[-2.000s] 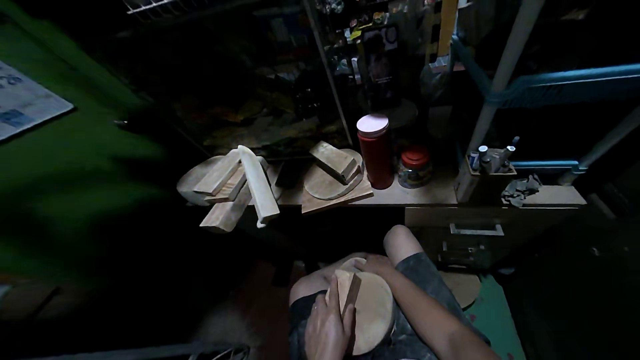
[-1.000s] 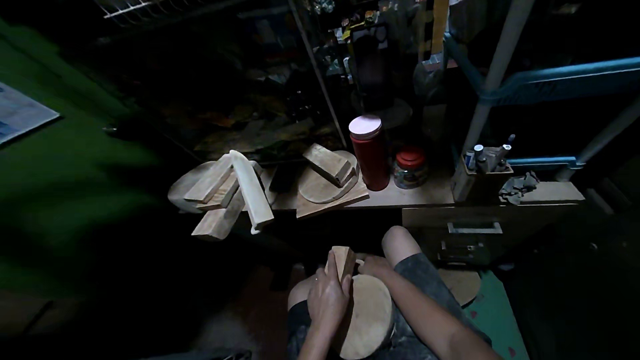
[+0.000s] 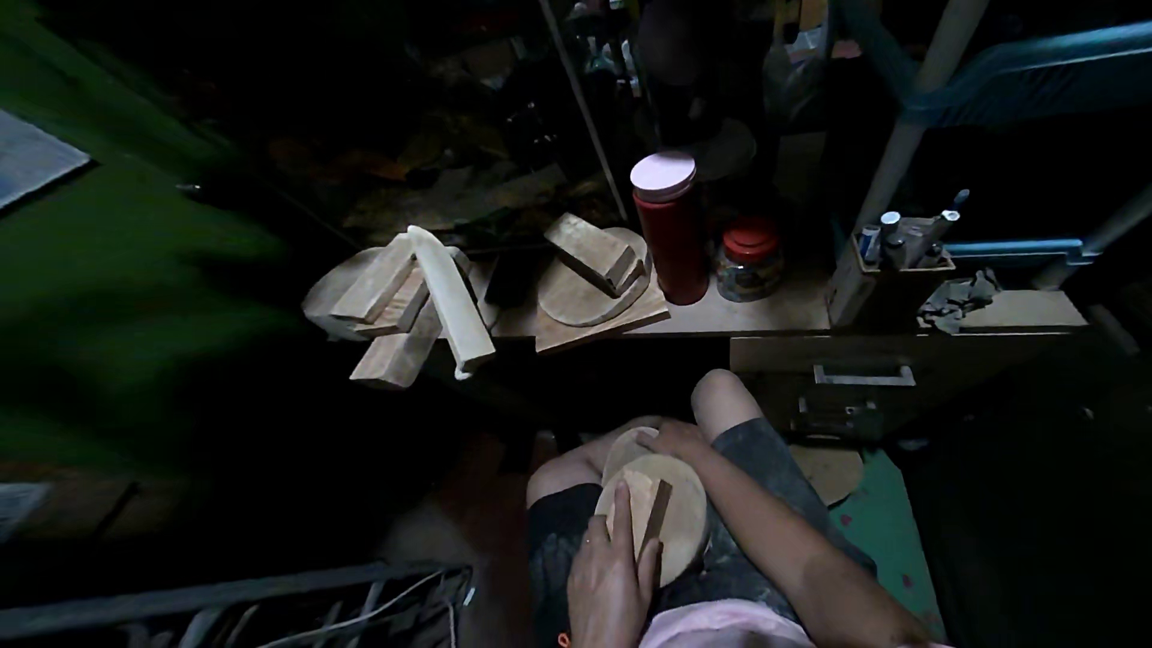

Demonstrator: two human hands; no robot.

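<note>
On my lap, a round wooden disc (image 3: 688,508) overlaps a second pale disc (image 3: 621,447) lying just beyond it. My left hand (image 3: 612,567) grips a rectangular wood block (image 3: 644,504) that lies against the face of the nearer disc, its index finger extended along the top. At the far disc's rim is my right hand (image 3: 677,441), fingers bent over the edge; its thumb is hidden. On the shelf, another disc (image 3: 576,301) bears a wood block (image 3: 589,247) and rests on a square board (image 3: 603,328). Several wood pieces (image 3: 391,355) are stacked on the left.
Behind the boards stand a red canister with a pale lid (image 3: 670,234) and a red-lidded jar (image 3: 750,261). A box of pens or markers (image 3: 891,270) and crumpled material (image 3: 958,301) are at right. Below are drawer handles (image 3: 864,376); a metal rack (image 3: 315,589) is at lower left.
My left hand has moved the block from the far left edge of the disc onto its face, nearer my body. The second disc beyond it now shows. The right hand stays near the far rim.
</note>
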